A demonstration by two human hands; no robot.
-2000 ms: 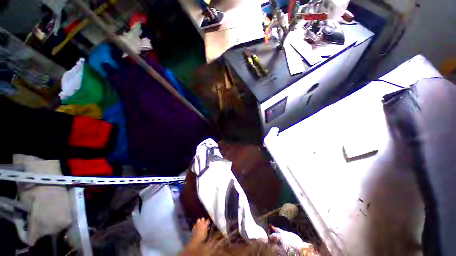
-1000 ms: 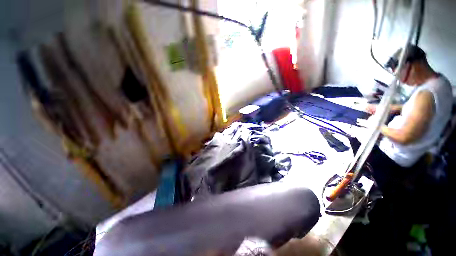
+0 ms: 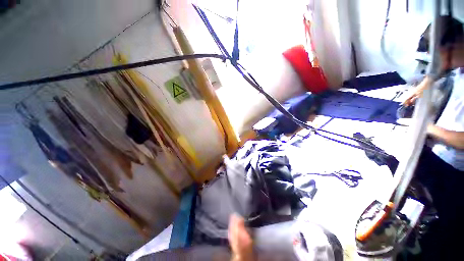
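Observation:
My bare left hand (image 3: 240, 239) is blurred at the bottom centre, over the dark grey padded form and against the lower edge of the crumpled dark grey garment pile (image 3: 224, 204). Whether it grips the cloth does not show. My right hand (image 3: 310, 241), in a white glove, is low over the rounded end of the padded form (image 3: 333, 247); its fingers are unclear. The steam iron (image 3: 375, 227) with its orange-brown handle is parked at the right, away from both hands.
Black-handled scissors (image 3: 348, 177) lie on the white table (image 3: 325, 196). A whitish hose (image 3: 414, 137) slants down to the iron. Black cables (image 3: 264, 94) cross in front. Navy cut pieces (image 3: 356, 106) lie at the far end, beside a person (image 3: 453, 117) at right.
The view has turned from the floor and side table to the worktable, then closer to the garment pile. My bare left hand has come into view over the form; the gloved hand shows farther right.

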